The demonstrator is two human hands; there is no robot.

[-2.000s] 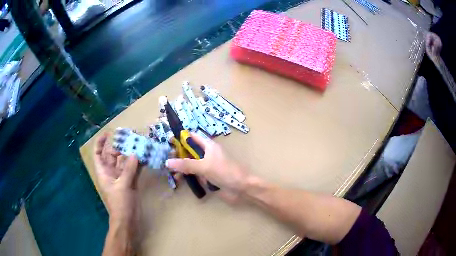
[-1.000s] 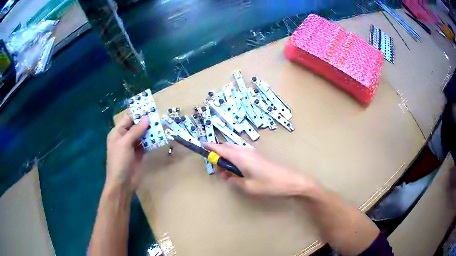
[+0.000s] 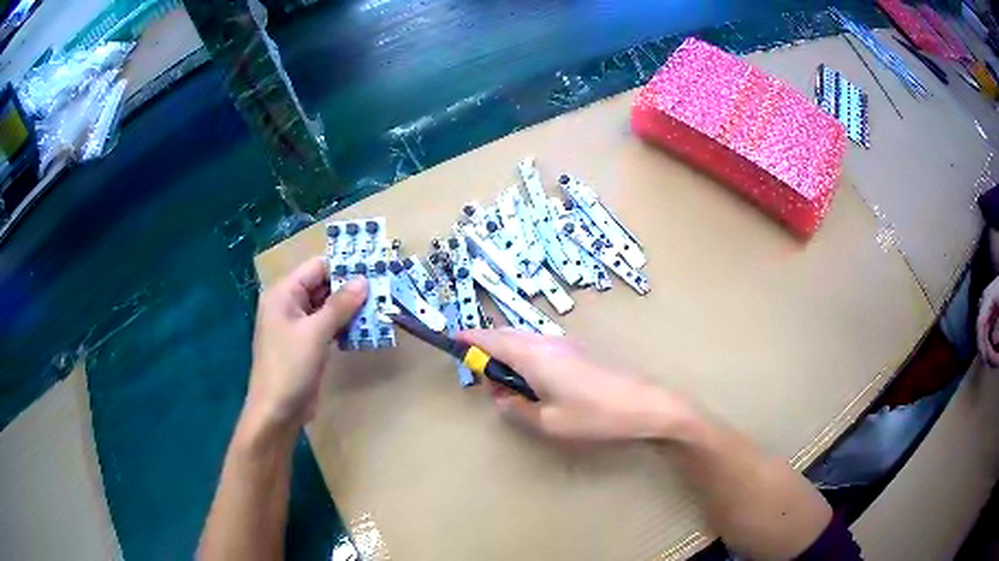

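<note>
My left hand [image 3: 294, 338] holds a small white PCB panel [image 3: 364, 247] by its left side, with the thumb on its face. The panel has rows of round dark parts. My right hand [image 3: 575, 384] is closed around the pliers [image 3: 479, 359], which have black handles with a yellow band. The dark jaws point left and their tips meet the panel's right edge; whether they grip it I cannot tell. A loose pile of single PCB strips [image 3: 513, 238] lies on the cardboard just right of and behind the panel.
The pink bubble wrap pack [image 3: 739, 126] lies on the cardboard sheet [image 3: 701, 329] at the back right. Striped board panels [image 3: 842, 106] lie beyond it. A clear-wrapped post [image 3: 268, 104] stands at the back left edge. Another person's hand [image 3: 988, 323] is at the right edge.
Since two seconds ago, the panel has gone from blurred and tilted to upright. Since one second ago, my left hand and the panel have moved slightly right; the pliers' tips still meet its right side.
</note>
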